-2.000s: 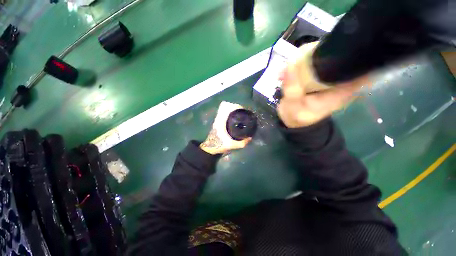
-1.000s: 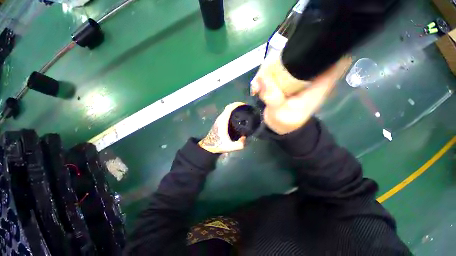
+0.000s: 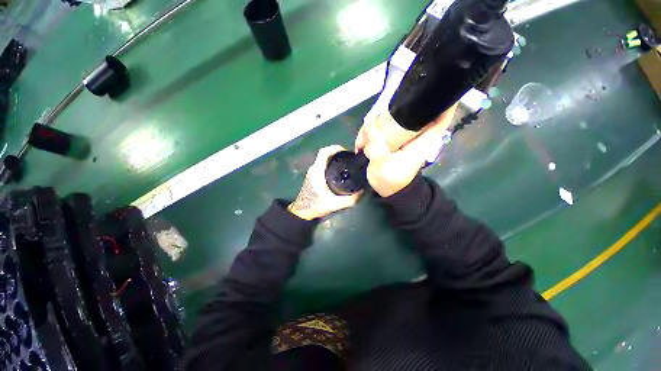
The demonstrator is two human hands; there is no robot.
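A round black cylindrical housing [image 3: 345, 173] stands end-up in my left hand [image 3: 317, 190], whose fingers wrap around its side. A dark disc with small holes shows in its open end. My right hand [image 3: 397, 148] is shut around the lower part of a thick black electric screwdriver [image 3: 451, 64], which leans up to the right. The tool's tip is at the right rim of the housing, mostly hidden by my fingers; I cannot tell whether it touches a screw.
The screw feeder [image 3: 398, 64] is partly hidden behind the screwdriver. A white rail [image 3: 243, 146] divides the surface from the belt, where several black housings [image 3: 268, 30] stand or lie. Stacked black trays [image 3: 80, 268] are at left, a clear plastic cup [image 3: 531, 103] at right.
The screwdriver and my right hand have moved left and down to the housing's rim. My left hand has stayed nearly in place. The housings on the belt have shifted left.
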